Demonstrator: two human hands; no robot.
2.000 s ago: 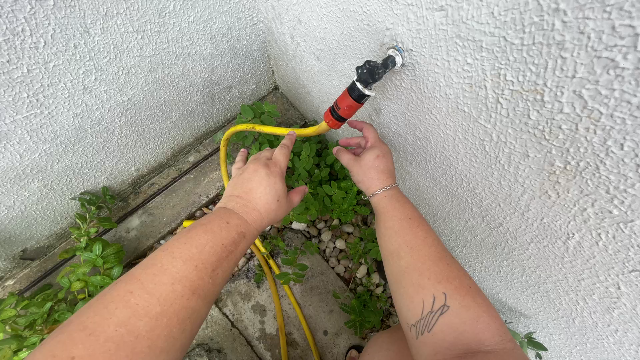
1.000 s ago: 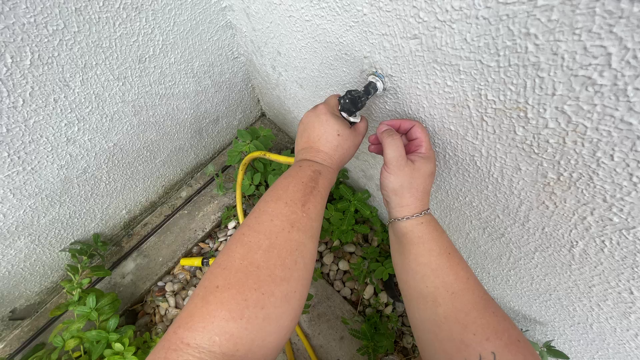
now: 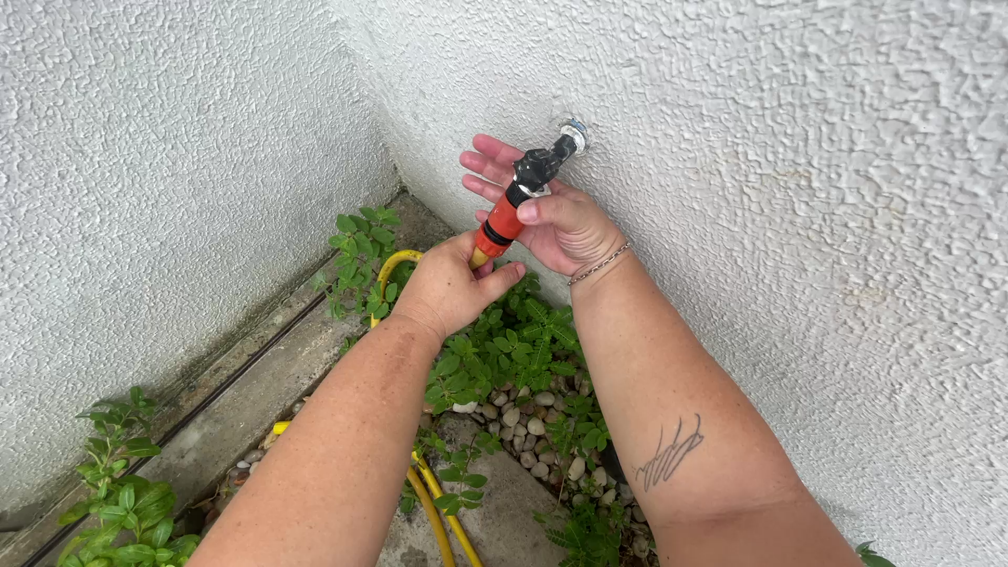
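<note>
A black tap (image 3: 538, 167) comes out of the textured white wall through a pale fitting. On its lower end sits an orange-and-black hose connector (image 3: 501, 224), tilted down to the left. A yellow garden hose (image 3: 398, 260) leaves the connector's bottom end. My left hand (image 3: 457, 285) is closed around the hose just under the connector. My right hand (image 3: 555, 224) lies behind and beside the connector, its thumb on the upper orange part and its other fingers spread out behind the tap.
Two white walls meet at a corner behind the tap. Below are green plants (image 3: 520, 339), pebbles (image 3: 535, 425) and a concrete slab (image 3: 504, 496). A concrete ledge (image 3: 291, 370) with a dark cable runs along the left wall. Leafy plants (image 3: 130, 504) stand at the lower left.
My left hand, apart from the hose two seconds ago and around the connector area one second ago, is now lower, on the hose. My right hand has moved in from beside the tap to the connector.
</note>
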